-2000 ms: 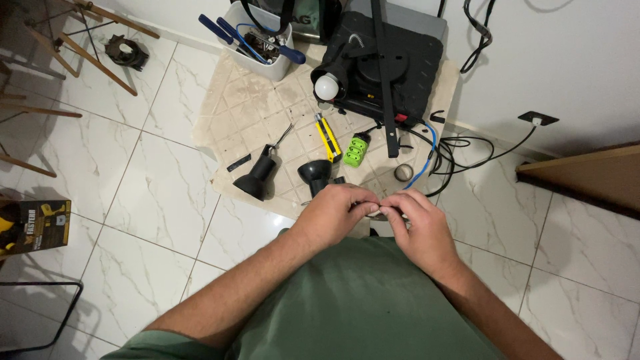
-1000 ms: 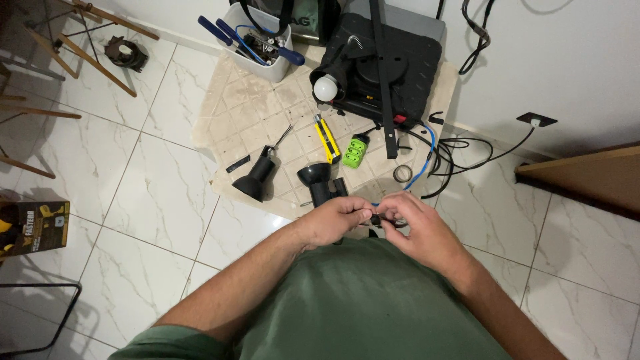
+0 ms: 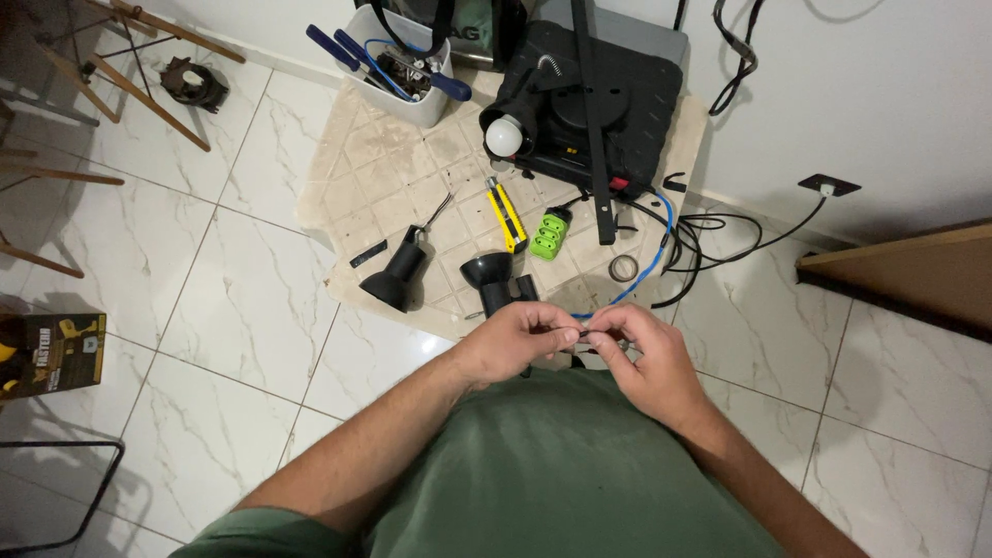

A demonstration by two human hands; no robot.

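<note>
My left hand (image 3: pixel 527 339) and my right hand (image 3: pixel 647 356) meet close to my green shirt, both pinching a thin dark wire end (image 3: pixel 587 333) between their fingertips. Blue twisted wire (image 3: pixel 645 269) runs from behind the fingers up toward the black cables. Just beyond my left hand stands a black lamp spotlight head (image 3: pixel 488 279), partly hidden by the hand. A second black spotlight head (image 3: pixel 397 271) lies to its left with bare wires sticking out. Between them and the black case are a yellow utility knife (image 3: pixel 507 215) and a green power outlet block (image 3: pixel 549 235).
A black plastic case (image 3: pixel 643 93) carries a metal bar (image 3: pixel 595 132) and a spotlight with a white bulb (image 3: pixel 504 137). A white tool bin (image 3: pixel 425 112) holds screwdrivers. A tape roll (image 3: pixel 623 268) lies on the worn board (image 3: pixel 341 155). A cable (image 3: pixel 763 252) leads to a floor-level wall socket (image 3: pixel 829 186).
My hands stay together at the board's near edge, while the fingers shift their grip on the wire. The blue wire now reaches up to the fingertips.
</note>
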